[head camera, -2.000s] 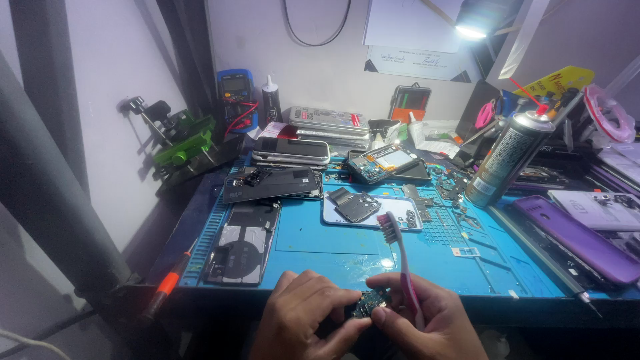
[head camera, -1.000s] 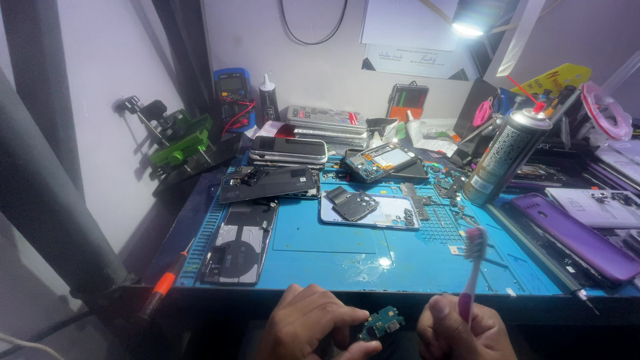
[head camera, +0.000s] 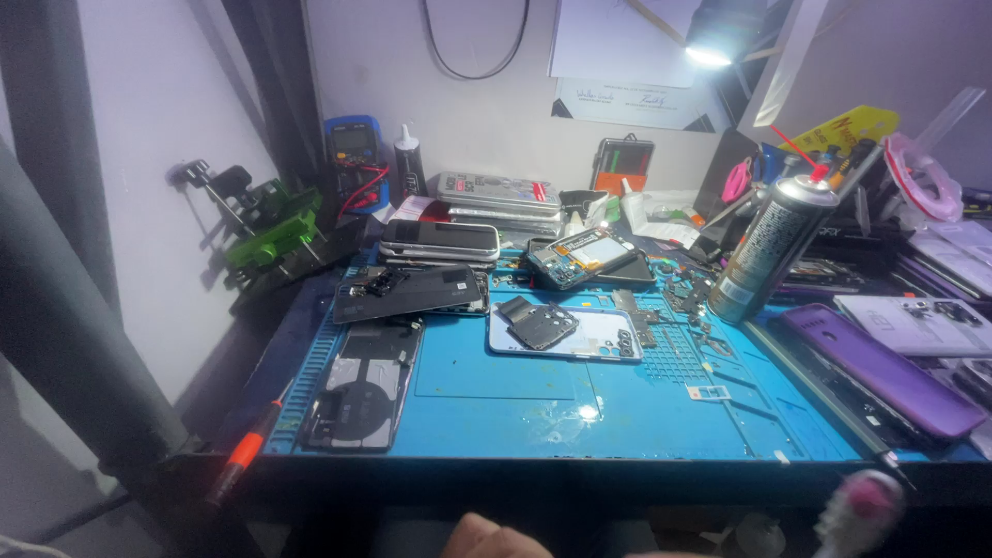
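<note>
Only the knuckles of my left hand show at the bottom edge, below the front of the bench; what its fingers hold is out of frame. At the lower right the blurred head of a toothbrush sticks up past the mat's front edge. A thin sliver of skin beside the left hand at the frame's bottom may be my right hand, but its grip cannot be seen. The small green circuit board is not visible. Nearest on the blue silicone mat are a phone back panel and a light-blue phone housing with a dark part on it.
An orange-handled screwdriver overhangs the left front corner. Opened phones and stacked phones stand behind. A spray can with a red straw and a purple phone case are at right; a blue multimeter and green clamp at left.
Both hands have dropped mostly out of the frame, and the circuit board has gone from view. The toothbrush has moved to the right and lower.
</note>
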